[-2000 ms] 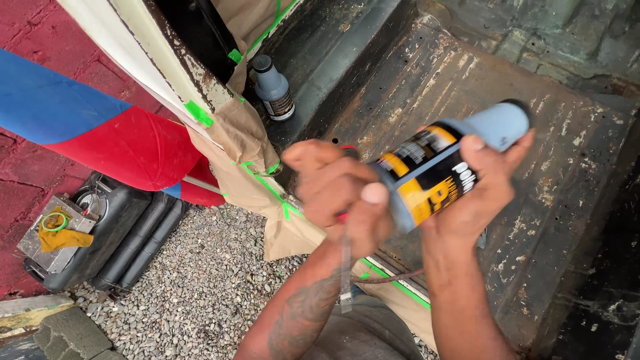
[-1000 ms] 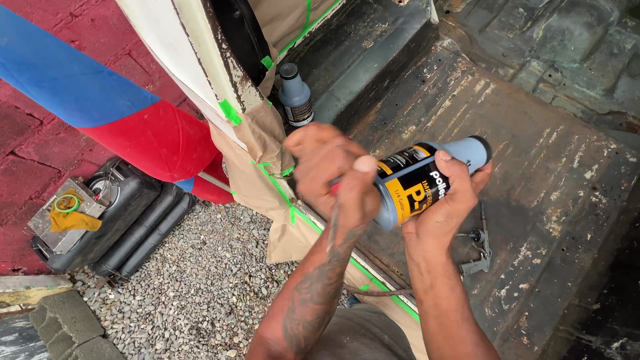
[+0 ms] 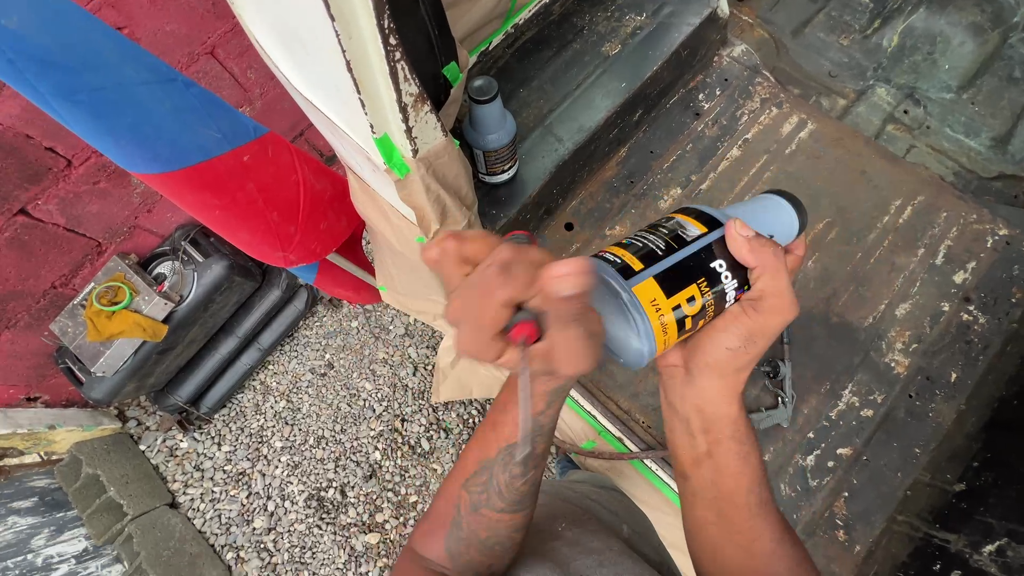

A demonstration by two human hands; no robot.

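Note:
My right hand [image 3: 740, 312] grips a grey plastic bottle [image 3: 624, 320] with a black and yellow label, tilted so its black cap points up and right. Close by the bottle's base, my left hand [image 3: 516, 300] is closed around a screwdriver [image 3: 524, 330] with a red and black handle; its metal shaft points down toward my forearm. The hand is blurred, and whether it touches the base cannot be told. A second grey bottle [image 3: 490, 132] with a black cap stands upright on the dark metal ledge beyond.
A worn metal vehicle floor [image 3: 848, 264] lies below my hands, with a spray gun or similar metal tool [image 3: 778, 392] on it. Masking paper [image 3: 436, 188] and green tape [image 3: 392, 156] line the door frame. Black cases [image 3: 232, 320] rest on gravel [image 3: 320, 424], near concrete blocks [image 3: 120, 480].
My left hand stays blurred at the bottle's base in all frames. The bottle remains in my right hand, tilted in much the same way. The view has shifted somewhat.

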